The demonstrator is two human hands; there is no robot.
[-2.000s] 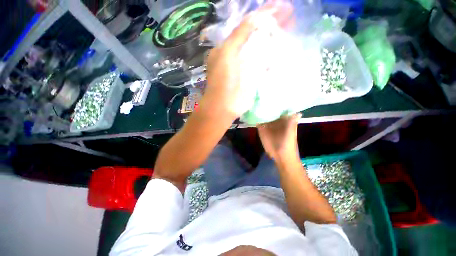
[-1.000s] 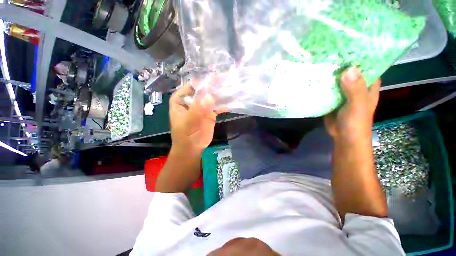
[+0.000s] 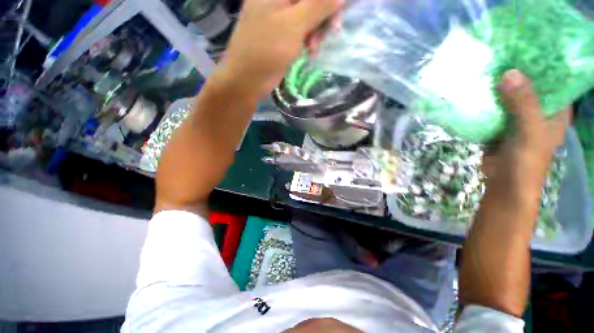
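Observation:
A clear plastic bag (image 3: 553, 55) with bright green pieces bulging at its right end and a white label is held up over the bench. My left hand (image 3: 293, 26) grips the gathered left end of the bag near the top edge, partly blurred. My right hand (image 3: 531, 123) holds the full end from below, thumb on the front. The steel bowl feeder (image 3: 332, 110), green inside, stands behind and below the bag. Below the bag is a translucent tub (image 3: 573, 234) of white and green parts, partly hidden by my right forearm.
A small silver machine (image 3: 352, 175) with a control box (image 3: 305, 186) sits at the bench edge. Another tub of parts (image 3: 170, 127) is at left, partly behind my left arm. Below are a teal crate (image 3: 245, 253) with parts and a red stool (image 3: 225, 235). A grey frame post (image 3: 176, 36) rises upper left.
The bag and both hands have moved up and forward; my left hand is now near the top edge. The view has shifted, so the feeder, machine and tub show more.

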